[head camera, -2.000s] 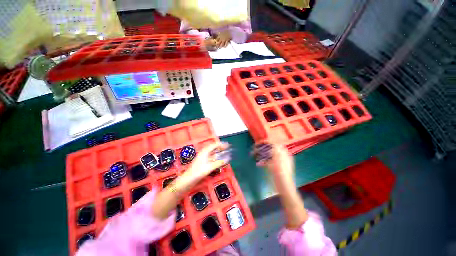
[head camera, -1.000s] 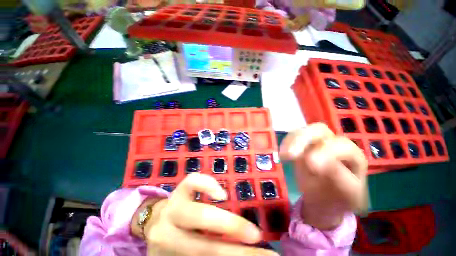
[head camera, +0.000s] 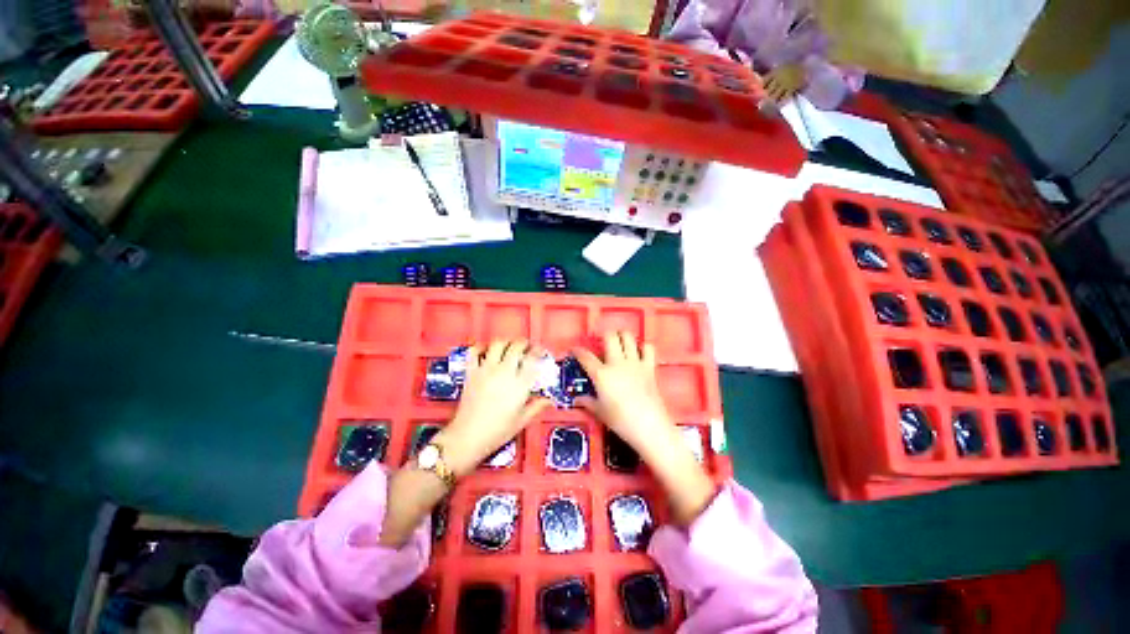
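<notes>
The red working tray (head camera: 384, 328) lies in front of me. Dark smartwatch units (head camera: 563, 523) fill many pockets of its lower rows; its top row is bare. My left hand (head camera: 496, 403) and my right hand (head camera: 630, 399) meet over the second row. The thumb and index finger of my right hand close around a dark smartwatch unit (head camera: 575, 379). My left fingertips are at a bright smartwatch unit (head camera: 545, 372) beside it. Another unit (head camera: 440, 378) sits left of my left hand. My fingers partly hide the units.
A stack of red trays (head camera: 818, 359) with watches stands right. A white instrument (head camera: 663, 186) carries a tilted red tray (head camera: 694, 130). Several units (head camera: 553, 277) lie on the green mat behind the working tray. A notebook (head camera: 372, 204) and fan (head camera: 332, 43) are at left; a person's sleeve (head camera: 744, 31) is opposite.
Both hands have moved inward and away from me, from the tray's front and right side to its second row. The view has shifted, and the stack's front row now shows more fully.
</notes>
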